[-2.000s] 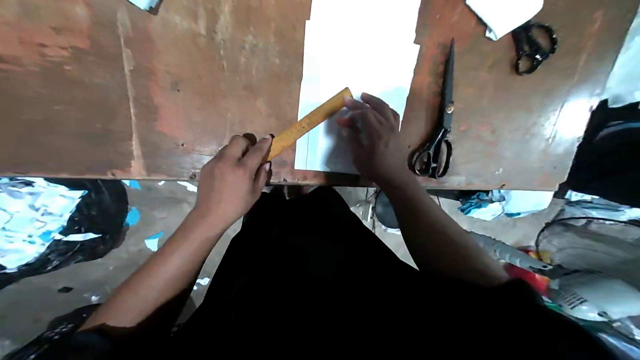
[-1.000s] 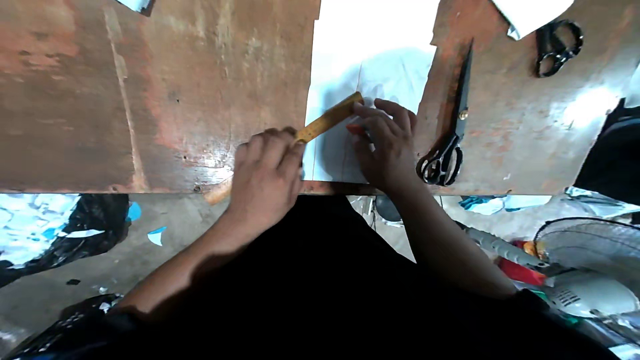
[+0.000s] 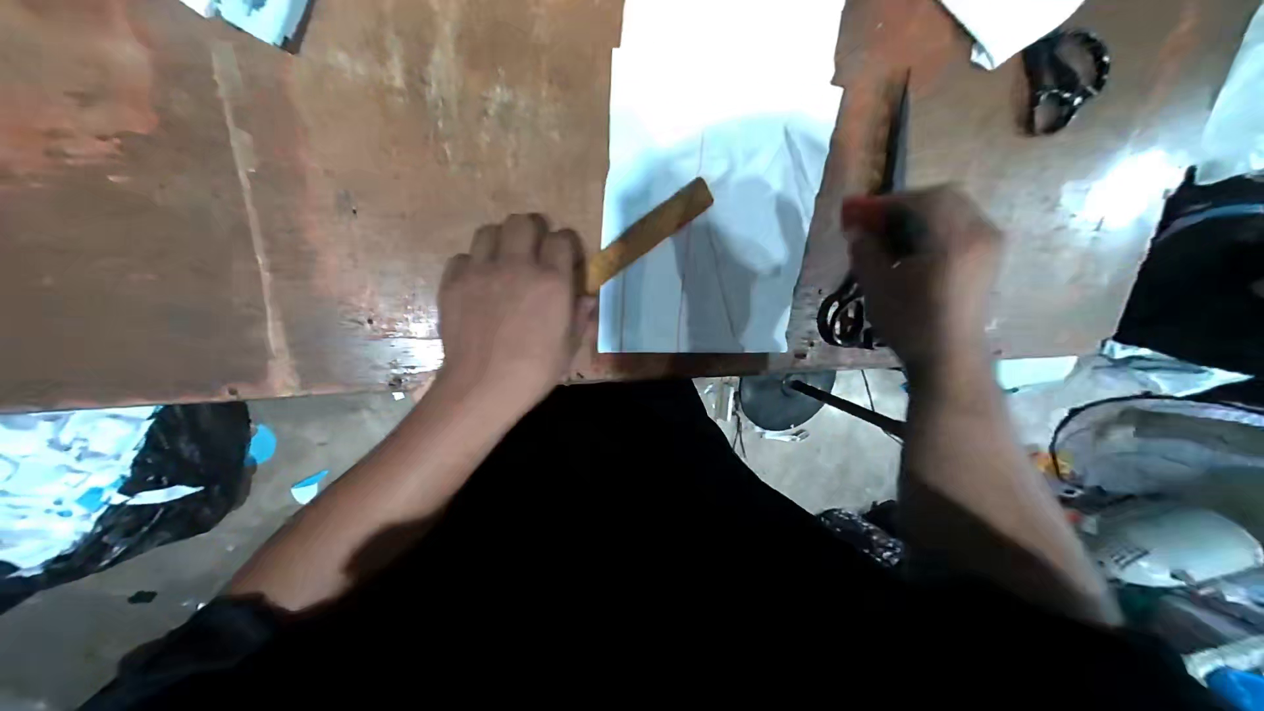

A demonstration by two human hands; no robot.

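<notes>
My left hand (image 3: 513, 296) is closed around one end of a yellow-brown wooden ruler (image 3: 654, 232), whose free end lies slanting over white fabric or paper (image 3: 736, 247). Faint lines run along the lower part of that white piece. My right hand (image 3: 923, 257) is blurred and is over the large black-handled scissors (image 3: 849, 316), hiding their middle. A small red object (image 3: 864, 212) shows at its fingers; whether it is held apart from the scissors I cannot tell.
The wooden table (image 3: 395, 197) has its near edge in front of me. A second black-handled tool (image 3: 1065, 79) lies at the upper right beside a white piece (image 3: 1012, 25). A black bag of scraps (image 3: 193, 474) stands on the floor at left, a fan (image 3: 1165, 464) at right.
My right hand has moved right, from the ruler and white piece to over the large scissors. My left hand still holds the ruler, whose free end remains over the white piece.
</notes>
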